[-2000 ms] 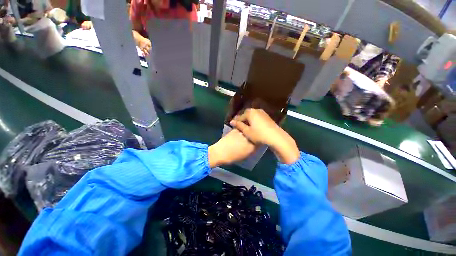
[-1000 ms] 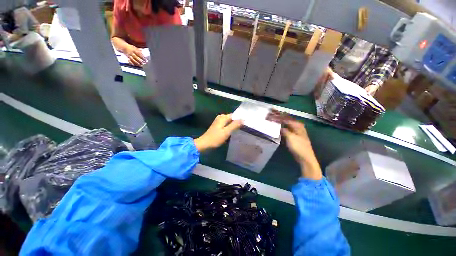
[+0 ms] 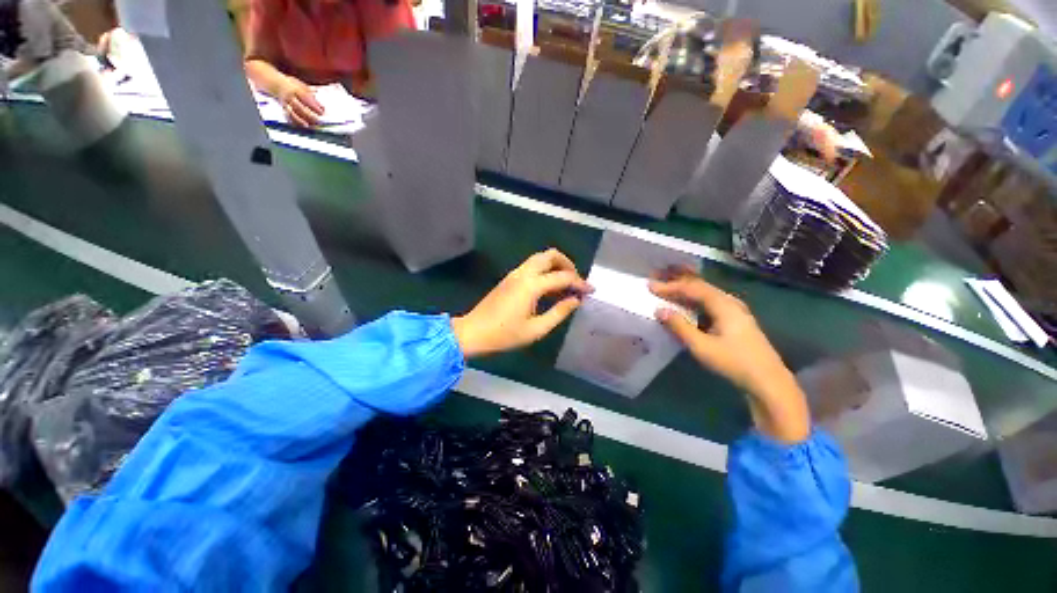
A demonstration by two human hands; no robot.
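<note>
A white product box [image 3: 614, 348] stands on the green belt in front of me, its top bright white and the lid apparently down. My left hand [image 3: 522, 307] is bare, with thumb and fingertips at the left edge of the lid. My right hand [image 3: 724, 336] is bare, with its fingers curled on the lid's right side and the thumb near the front edge. The hands hide parts of the lid edges. A tangled pile of black cables [image 3: 498, 510] lies nearer to me, below the box.
Another white box [image 3: 904, 405] stands at right, with one more at the edge. Crumpled black plastic [image 3: 128, 371] lies left. A tall grey carton [image 3: 417, 151] and a grey post [image 3: 232, 151] stand at centre-left. Stacked sheets [image 3: 811, 226] lie far right. People's hands show across the belt.
The lid has gone from raised to down since the oldest frame. The box and both hands have shifted slightly right in view. The far-right person's hand has moved off the stacked sheets.
</note>
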